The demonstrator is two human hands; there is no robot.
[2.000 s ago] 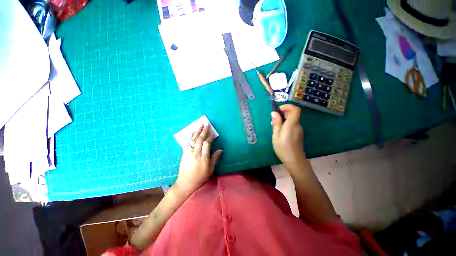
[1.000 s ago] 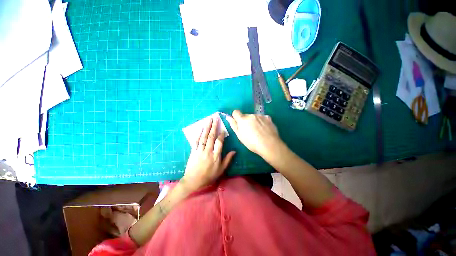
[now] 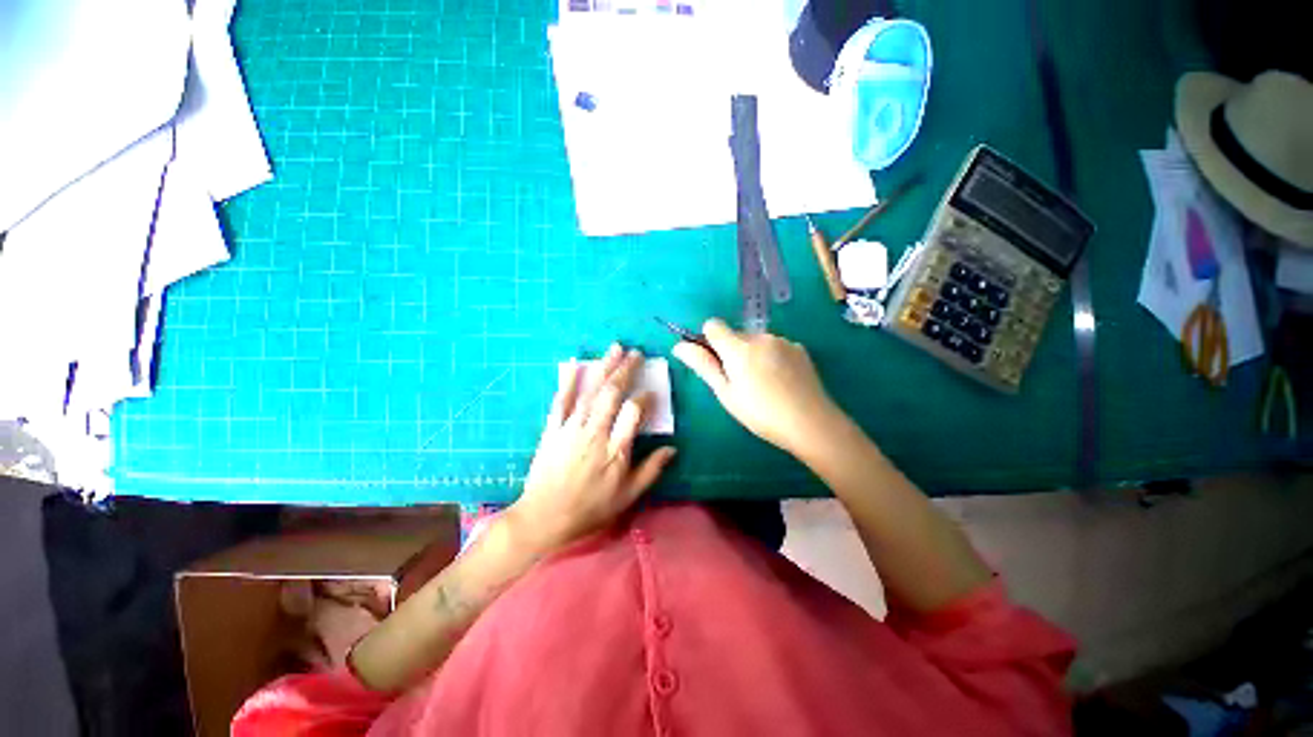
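Note:
The small white card [image 3: 657, 392] lies on the green cutting mat near the mat's front edge. My left hand [image 3: 588, 446] lies flat on it with the fingers spread, covering much of the card. My right hand [image 3: 763, 377] is right of the card and holds a thin dark pointed tool [image 3: 688, 337], its tip pointing up-left, beyond the card's top right corner. The tip is apart from the card. I cannot tell if the tool is a knife or a pen.
Steel rulers [image 3: 752, 216] overlap a printed sheet [image 3: 648, 159]. An awl [image 3: 827, 265], white block [image 3: 864, 267], oval case [image 3: 881, 94] and calculator [image 3: 991, 271] lie right. Orange scissors [image 3: 1205, 343] and a hat [image 3: 1267, 144] are far right; paper stacks [image 3: 87, 274] left.
My right hand has moved from beside the calculator to near the card, then slightly back from its corner. The card has turned squarer to the mat's edge under my left hand.

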